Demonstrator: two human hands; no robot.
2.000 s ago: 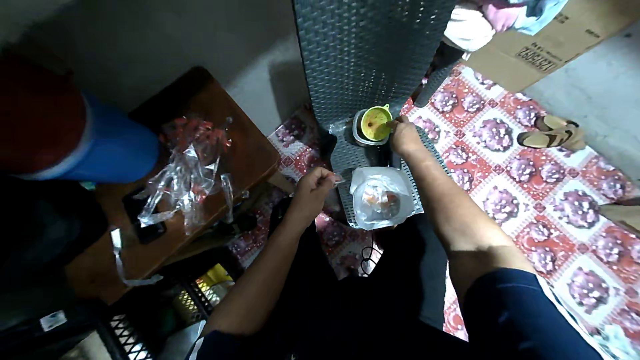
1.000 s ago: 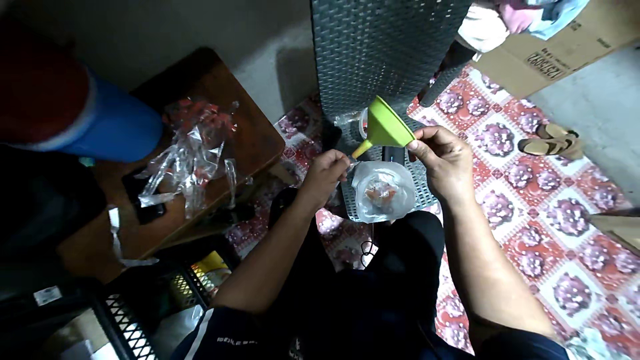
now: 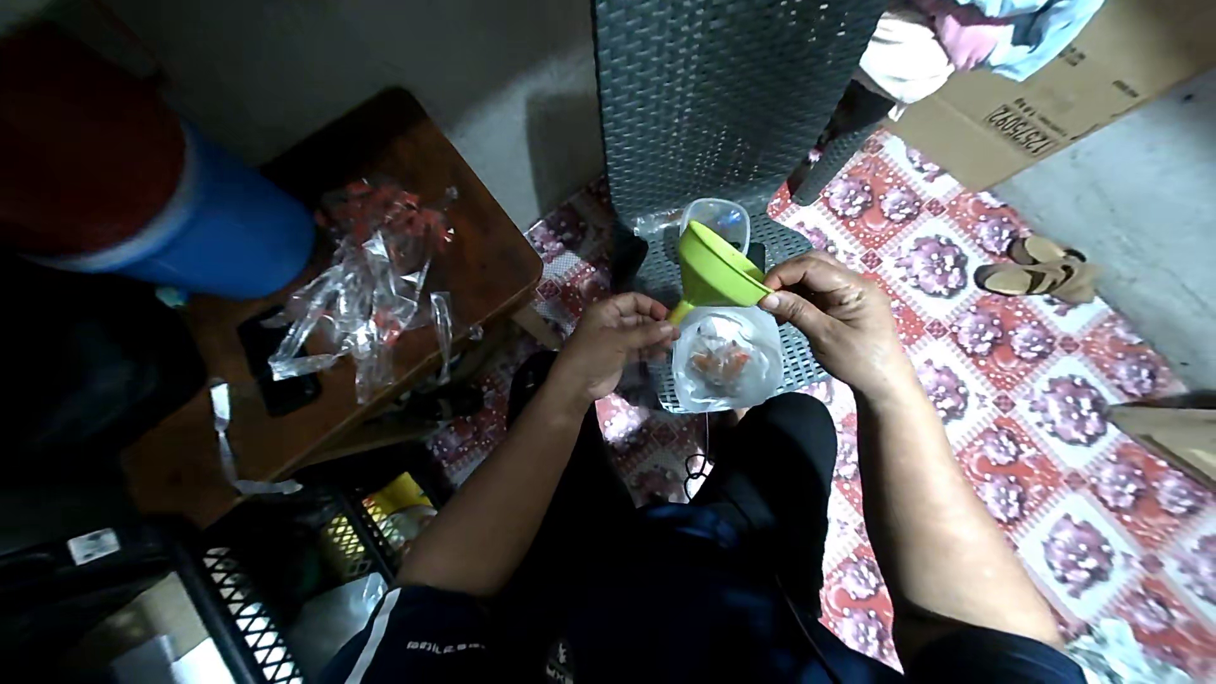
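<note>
A green plastic funnel [image 3: 717, 271] is tilted, its spout toward the lower left. My right hand [image 3: 836, 313] pinches its rim between thumb and fingers. My left hand [image 3: 617, 342] has thumb and fingers closed at the spout; whether a clear plastic sleeve is also in those fingers cannot be told. Below the funnel, a translucent plastic bag or bowl [image 3: 727, 375] with orange-red pieces inside rests on the seat of a dark woven chair [image 3: 731, 104]. Behind the funnel stands a clear plastic container [image 3: 717, 217], partly hidden by it.
On the wooden table [image 3: 475, 228] at left lie clear plastic wrappers with red ends [image 3: 380, 275] and a dark phone [image 3: 275, 361]. A blue and red cooler [image 3: 218, 218] stands behind. Black crates [image 3: 218, 608] are at lower left, a cardboard box [image 3: 1007, 133] at upper right, sandals [image 3: 1040, 271] on the patterned floor.
Two seconds ago the funnel was over the container by my right hand; it is now between both hands. My left hand has moved up to its spout. Since one second ago, little has changed.
</note>
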